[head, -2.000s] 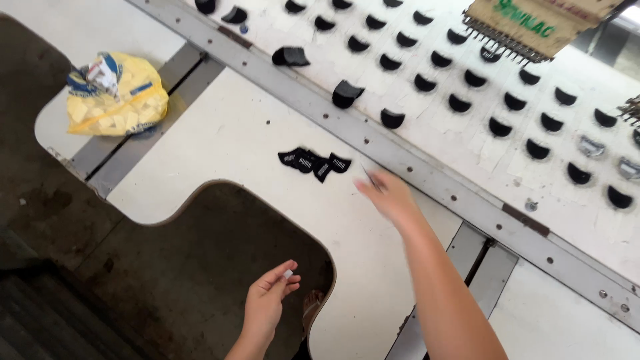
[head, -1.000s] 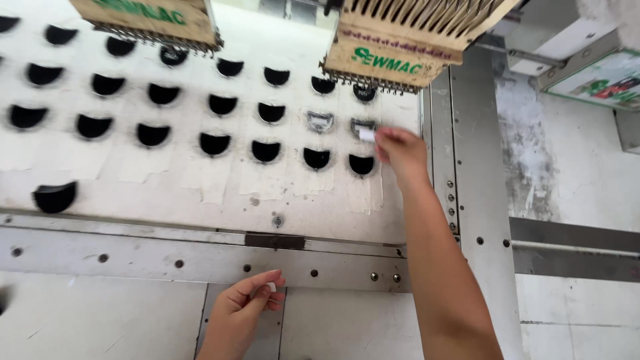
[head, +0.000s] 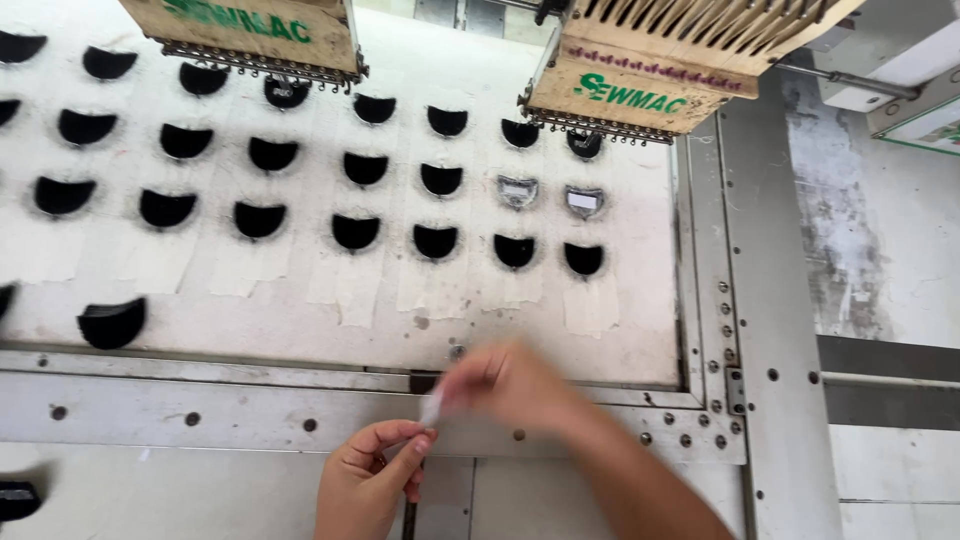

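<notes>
Over the near metal rail of an embroidery machine's frame, my left hand (head: 375, 469) pinches something small between thumb and forefinger. Right above it is my right hand (head: 510, 386), blurred, with a small whitish piece (head: 431, 407) at its fingertips. The piece meets or nearly meets my left fingertips. Rows of black curved fabric patches (head: 583, 259) lie on the white backing (head: 510, 337). Toward the right, a white rectangle (head: 583, 201) sits in a grey patch-shaped spot, beside a similar grey spot (head: 517, 192) with a pale centre.
Two Sewmac embroidery heads (head: 630, 97) (head: 247, 34) overhang the far rows. A stack of black patches (head: 112, 322) rests on the backing at left, and another black piece (head: 19, 500) on the lower left table. The metal frame rail (head: 247, 420) runs below the backing.
My right hand has moved from the grey spot at right back to my left hand. A white rectangle now shows at that spot. The view shifted right from the table with loose patches.
</notes>
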